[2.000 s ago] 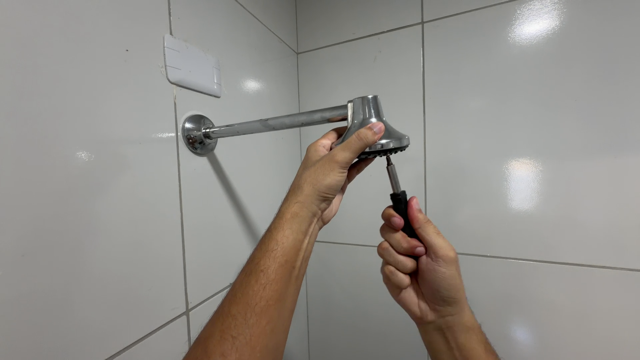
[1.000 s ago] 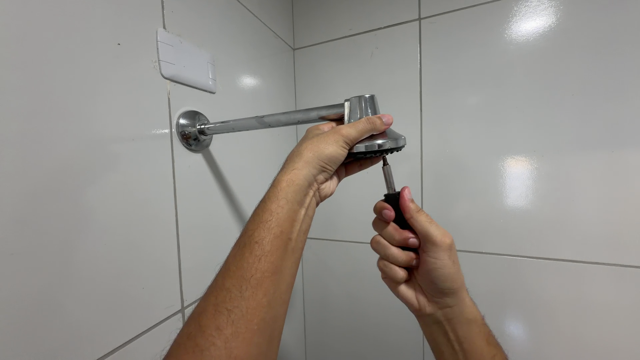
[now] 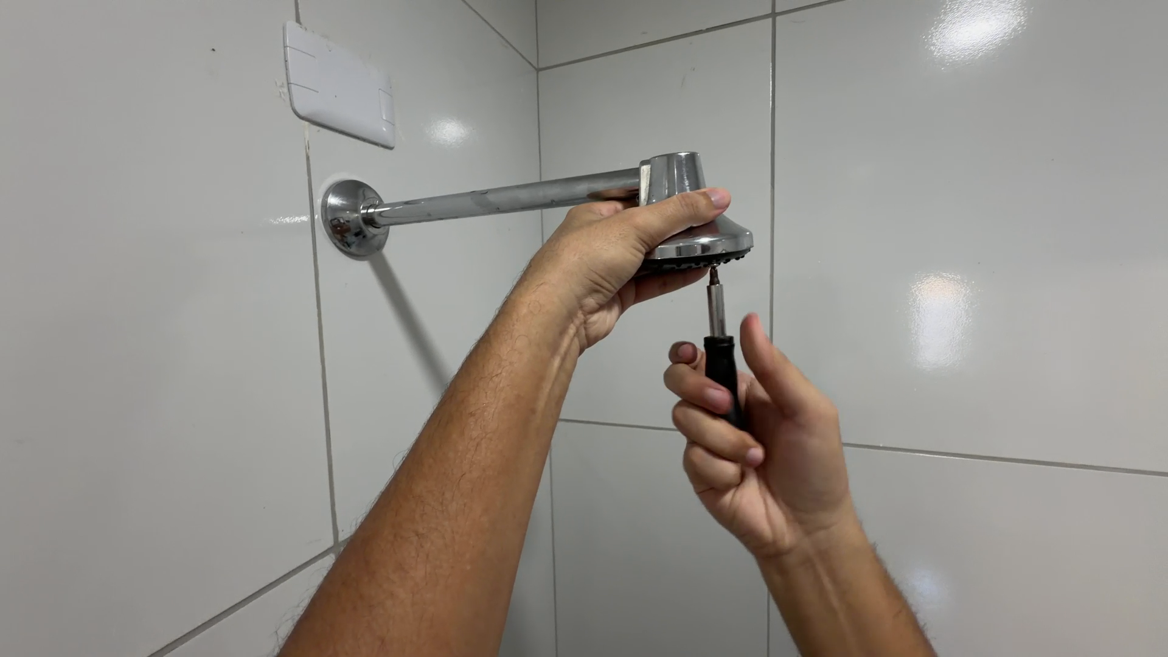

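Note:
A chrome shower head [image 3: 707, 239] hangs at the end of a chrome shower arm [image 3: 511, 196], its dark nozzle face turned down. My left hand [image 3: 611, 251] grips the head from the left, the thumb across its front and the fingers partly hidden behind and beneath it. Below the head, my right hand [image 3: 762, 438] holds a screwdriver [image 3: 721, 365] by its black handle, shaft upright. The fingers curl round the handle while the thumb stands off it. The screwdriver's tip meets the underside of the head near its front; the screw or hole there is too small to tell.
A round chrome wall flange [image 3: 354, 219] holds the arm against the left tiled wall [image 3: 164, 301]. Above the flange is a white plastic cover plate [image 3: 339, 87]. The walls meet in a corner behind the arm, and glossy tiles [image 3: 967, 228] extend to the right.
My right thumb has lifted off the screwdriver's handle, which it touched one second ago. My left thumb lies flatter across the shower head than two seconds ago.

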